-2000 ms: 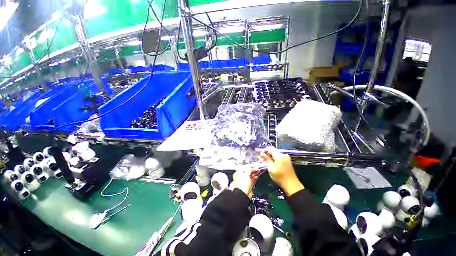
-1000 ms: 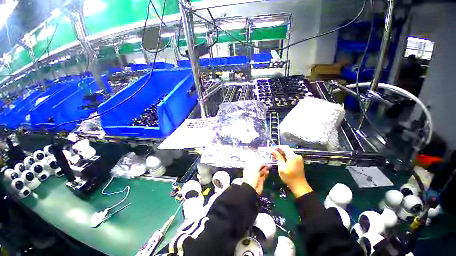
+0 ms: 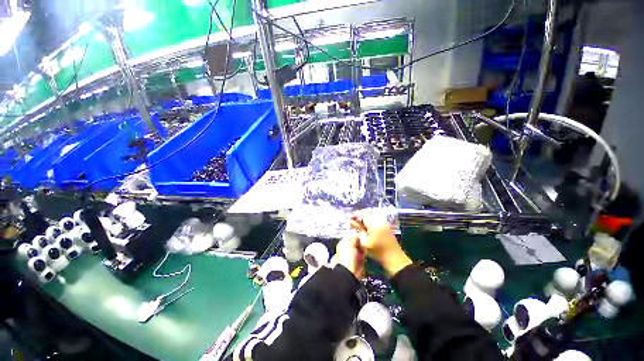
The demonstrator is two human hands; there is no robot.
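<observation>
My left hand (image 3: 351,255) and my right hand (image 3: 379,241) are together at the front edge of the clear plastic bag (image 3: 339,185), fingertips close to each other. The fingers look pinched, but whatever lies between them is too small to tell. The bag is shiny and crinkled and lies on the rack. White rounded camera housings (image 3: 484,276) stand on the green mat on both sides of my forearms. Small dark parts (image 3: 378,288) lie between my forearms, partly hidden by the left sleeve.
A white foam pack (image 3: 445,173) lies right of the bag, with a black parts tray (image 3: 402,128) behind. A printed sheet (image 3: 265,192) and blue bin (image 3: 212,158) are to the left. A white cable (image 3: 169,271) and a long white tube (image 3: 229,335) lie on the mat.
My right hand has moved left and now meets my left hand, which has shifted slightly left and down since one second ago. The view has shifted slightly.
</observation>
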